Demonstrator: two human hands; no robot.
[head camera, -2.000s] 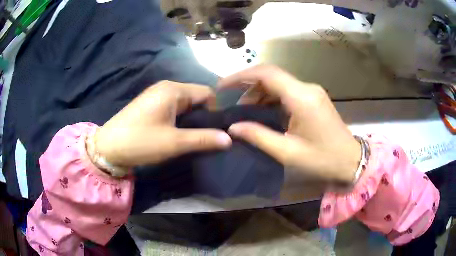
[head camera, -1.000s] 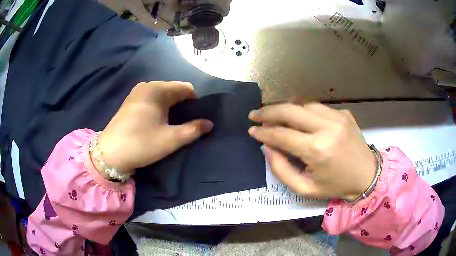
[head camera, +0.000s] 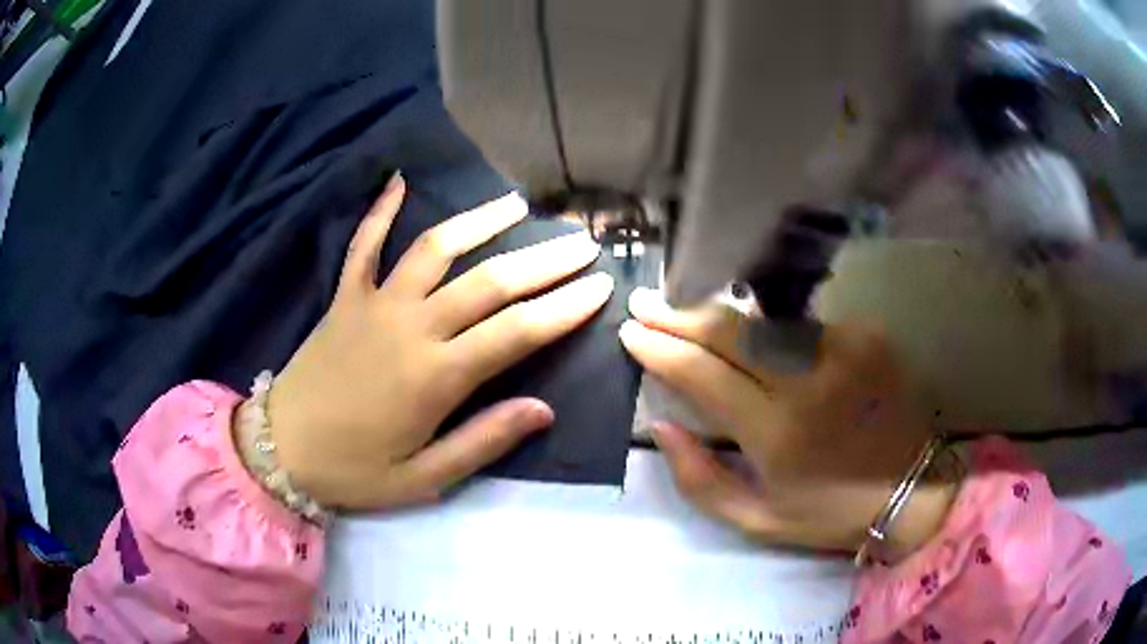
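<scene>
Dark navy cloth covers the left side of the machine table, with its right edge running up to the presser foot. My left hand lies flat on the cloth with fingers spread, its fingertips just left of the foot. My right hand is at the cloth's right edge, with its index and middle fingertips just in front of the foot. Its palm side is hidden, and I cannot tell whether it pinches the edge. The machine head hides the area behind the needle.
The beige machine bed extends to the right under my right hand. A ruler with black ticks runs along the table's front edge. A blurred dark tension knob is at the upper right. Green mesh shows at the far upper left.
The view has moved closer to the machine head. The cloth edge now lies at the presser foot. My left hand has opened from its pinch and spread flat; my right hand stays at the edge.
</scene>
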